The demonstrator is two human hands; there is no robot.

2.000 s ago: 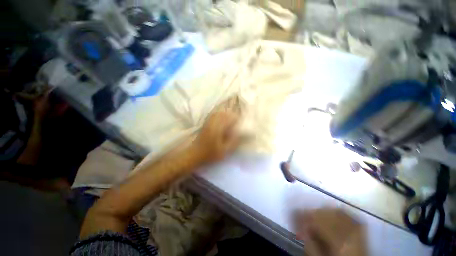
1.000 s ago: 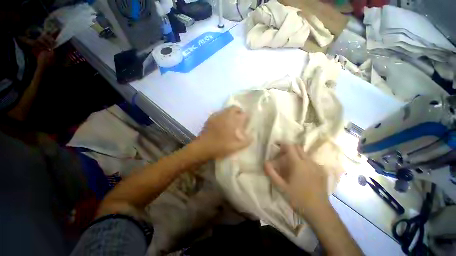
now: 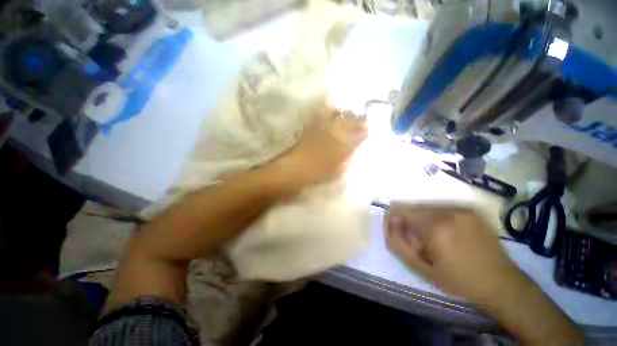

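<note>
A large cream cloth (image 3: 254, 101) lies on the white machine table, left of the needle area, and a flap of it hangs towards the table's front edge. My left hand (image 3: 331, 142) is on the cloth, gripping it near the needle; glare and blur hide its fingertips. My right hand (image 3: 433, 243) is curled in front of the needle area, at the near edge of a pale strip; whether it pinches the strip cannot be told. The sewing machine head (image 3: 473, 67), with a blue stripe, stands at the upper right; its needle is washed out by the lamp.
Black scissors (image 3: 541, 219), thread snips (image 3: 490, 181) and a black phone (image 3: 585, 263) lie at the right. A white roll (image 3: 106, 103) is on a blue strip (image 3: 152, 71) at the upper left, near a grey machine part (image 3: 34, 67). More cloth (image 3: 223, 304) is below the table edge.
The cloth has moved from the lap edge up onto the table beside the needle. My left hand has moved right towards the needle, my right hand rightwards off the heaped cloth. The view has shifted.
</note>
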